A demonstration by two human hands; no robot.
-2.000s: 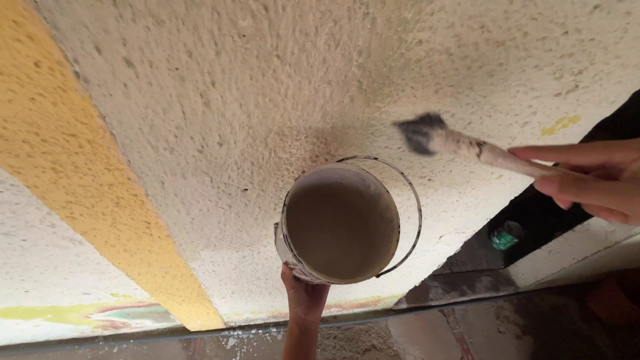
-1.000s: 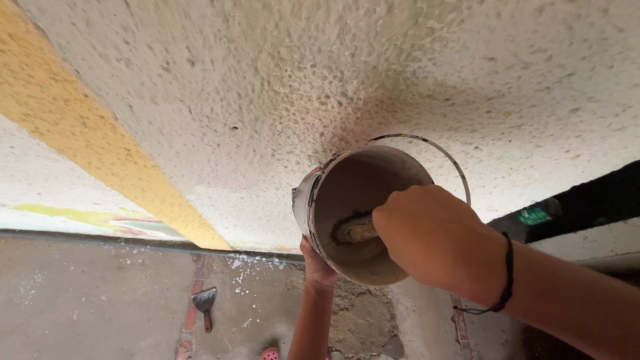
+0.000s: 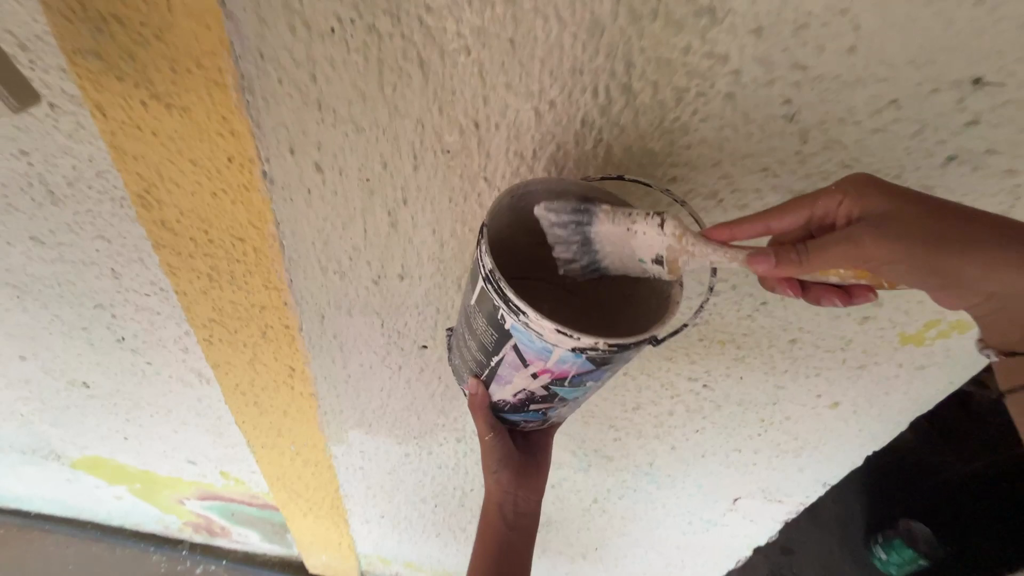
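My left hand (image 3: 516, 452) grips the lower part of a paint bucket (image 3: 528, 360) from below; the bucket is tilted and bears a dark, colourful label. Between the thumb and fingers of my right hand (image 3: 832, 244) is the handle of a wide paintbrush (image 3: 632, 240). Its bristles, coated in whitish paint, are over the open mouth of the bucket. The bucket's wire handle loops out to the right, behind the brush. How much paint lies in the shaded inside cannot be told.
A rough, cream-painted wall (image 3: 400, 200) fills most of the view, with a yellow vertical band (image 3: 200, 240) at left. Floor (image 3: 120, 548) shows at lower left. At lower right, a green container (image 3: 904, 548) sits in a dark opening.
My right hand was inside the bucket with the brush a second ago; now the brush is lifted to the bucket's mouth. The view has swung up, and the scraper on the floor is out of sight.
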